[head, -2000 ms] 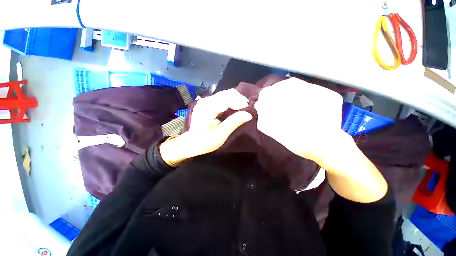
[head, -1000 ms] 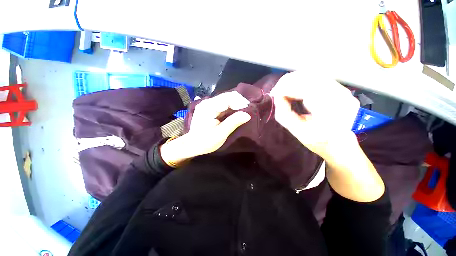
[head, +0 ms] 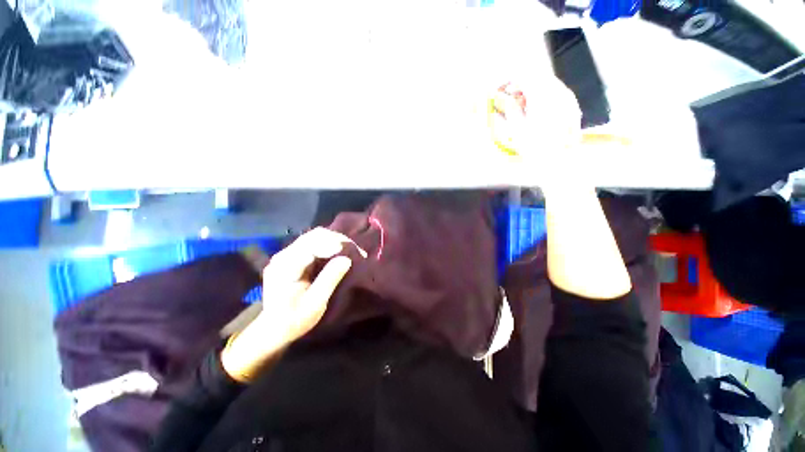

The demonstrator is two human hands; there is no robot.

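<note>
My left hand [head: 300,287] pinches the maroon garment piece [head: 432,265] on my lap between thumb and fingers. A pink-red thread [head: 381,237] stands in a loose curve on the cloth beside my left fingertips. My right hand [head: 549,115] is over the white table, away from the garment, and washed out by glare. The scissors [head: 496,131] lie at its fingers, with parts of the yellow and red handles showing. The rest of the scissors is hidden, and the right fingers' grip cannot be made out.
A flat black phone-like rectangle [head: 579,75] lies beyond my right hand. Crinkled plastic bags [head: 66,62] lie at the table's far left. A maroon bundle with a pale strip [head: 163,327] rests at left by a blue crate [head: 88,281]. A red stool [head: 693,275] stands at right.
My right hand has left the garment and reached up to the scissors on the table. My left hand still pinches the cloth. The view has shifted, showing more of the table.
</note>
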